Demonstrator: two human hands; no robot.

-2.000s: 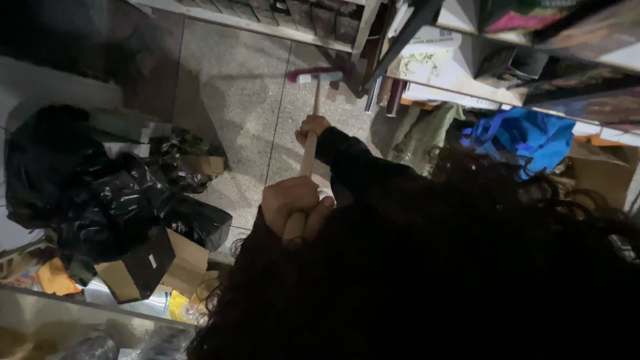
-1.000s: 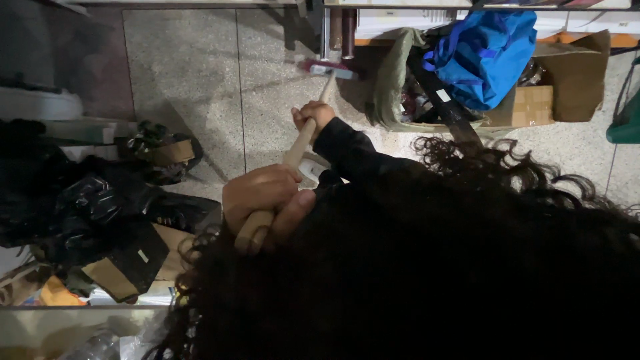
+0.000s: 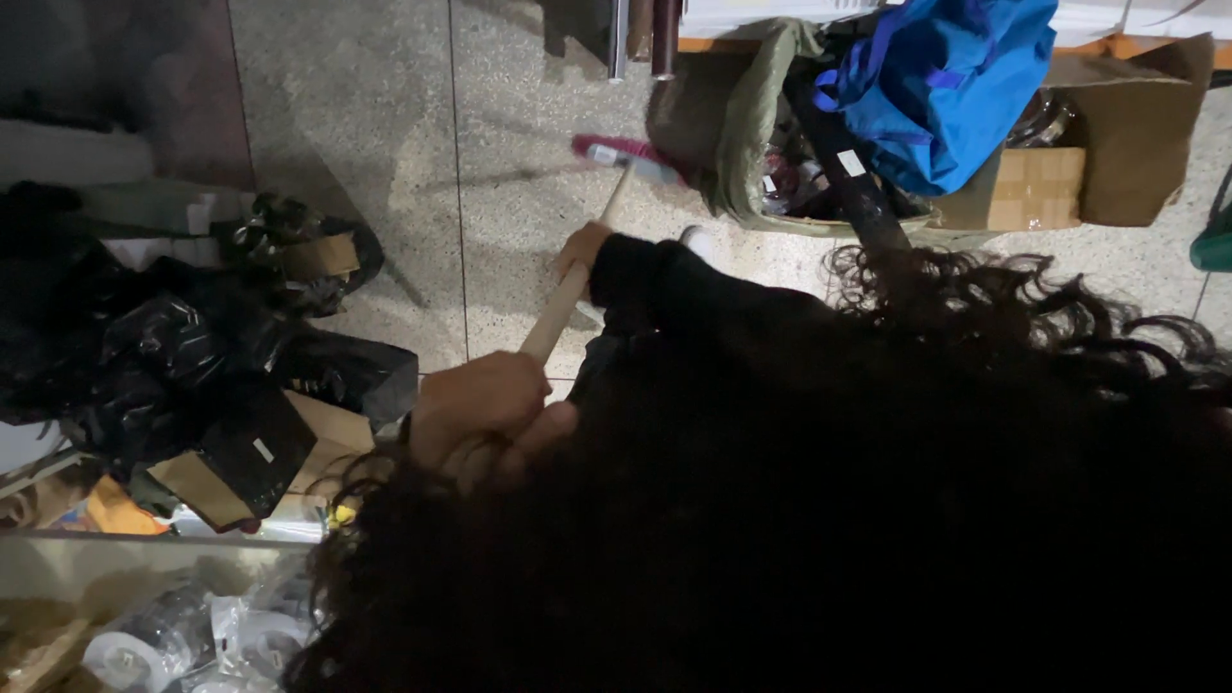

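A broom with a pale wooden handle (image 3: 558, 313) slants across the middle of the view. Its slightly blurred head (image 3: 630, 157), with pinkish-red bristles, is at the speckled tile floor (image 3: 385, 164). Nearest to the camera, my left hand (image 3: 491, 414) grips the upper part of the handle, the thumb lying toward the right. Farther down, my right hand (image 3: 582, 250) is closed around the handle, its arm in a black sleeve coming in from the right. Dark curly hair (image 3: 1011, 318) hides the lower right of the view and the handle's top end.
Right of the broom head stand an open sack (image 3: 751, 144) of items, a blue bag (image 3: 962, 96) and an open cardboard box (image 3: 1141, 135). Black plastic bags (image 3: 173, 337) and an open box (image 3: 250, 448) are heaped at left. Two posts (image 3: 664, 38) reach down beyond the broom.
The broom head has come back from beside the posts toward me, leaving a wider gap there. Both hands have kept their grip. Over the two seconds the view has swung toward the right.
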